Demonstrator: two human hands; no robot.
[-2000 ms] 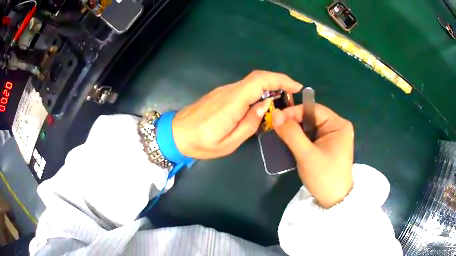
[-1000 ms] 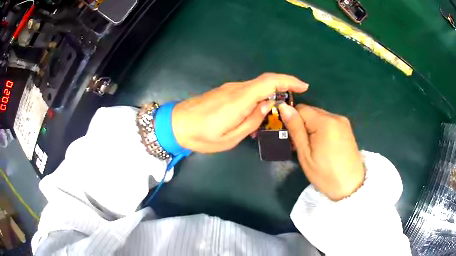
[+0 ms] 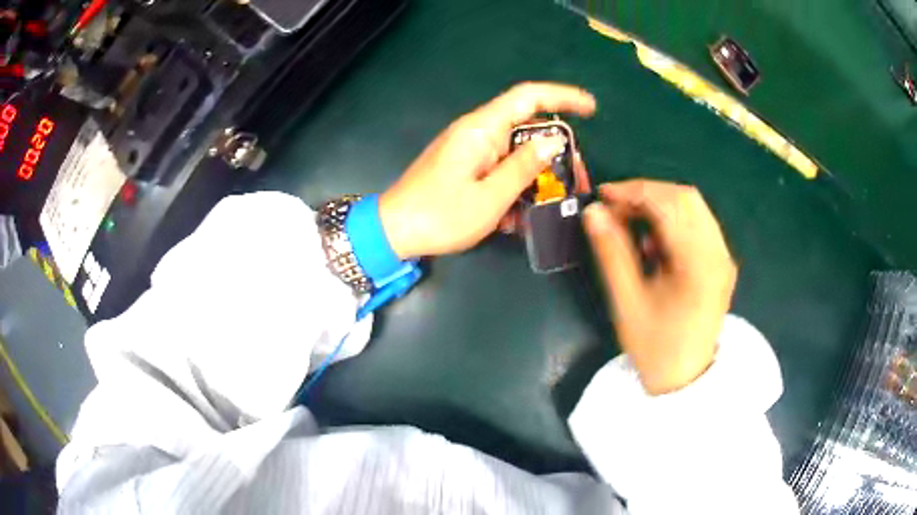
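My left hand holds an open watch housing, its thumb pressed on the inside. An orange flex cable runs from the housing to a dark display screen, which hangs below with its small white label showing. My right hand is blurred beside the screen's right edge, thumb and forefinger bent towards it. Whether it touches the screen is unclear. A dark shape shows between its curled fingers, too blurred to identify.
A black fixture machine with red digits and a printed sheet stands at left. A second housing lies beyond the worn yellow strip. Clear blister trays are at lower right. A blue strap circles my left wrist.
My left hand has moved up with the housing and screen, showing more of the housing. My right hand has come away from the housing, down and right. The grey flat tool seen earlier is no longer distinct.
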